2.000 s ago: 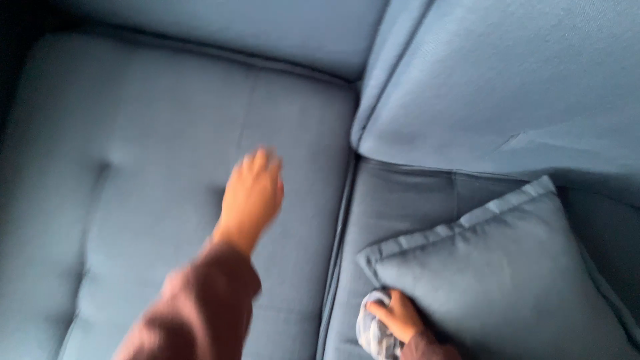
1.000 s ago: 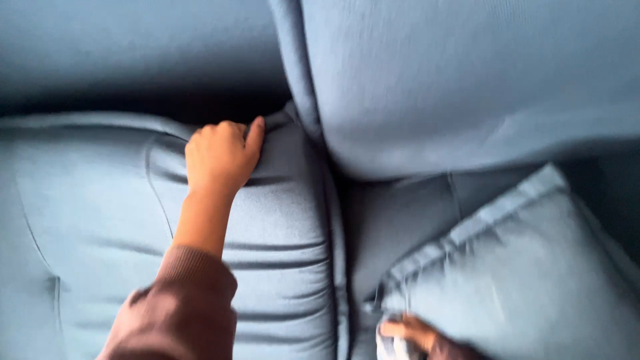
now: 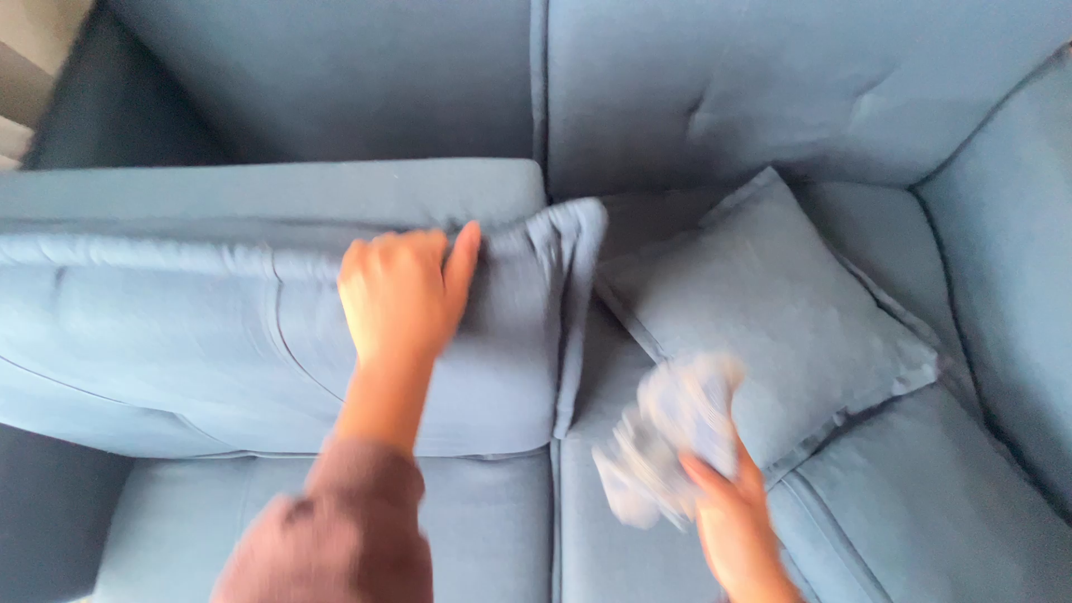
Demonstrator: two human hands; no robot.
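Observation:
My left hand [image 3: 406, 293] is closed over the piped upper edge of a blue-grey sofa cushion [image 3: 193, 335], which stands tilted up off the seat on the left. My thumb lies along the edge near the cushion's right corner, and the fingertips are hidden behind it. In my right hand [image 3: 737, 511], at the lower right, is a crumpled light patterned cloth [image 3: 678, 427], blurred by motion. The cloth is in front of a blue-grey throw pillow [image 3: 779, 318] that rests on the right seat.
The sofa backrest [image 3: 712, 92] runs across the top. A sofa arm [image 3: 1005, 218] rises at the far right, another dark arm [image 3: 126, 100] at the upper left. Under the tilted cushion the front of the sofa seat [image 3: 335, 528] shows, with a seam between the two seats.
My left hand, in the air two seconds ago, has taken hold of the cushion's back edge and tilted it up and forward. My right hand has lifted the cloth from beside the throw pillow.

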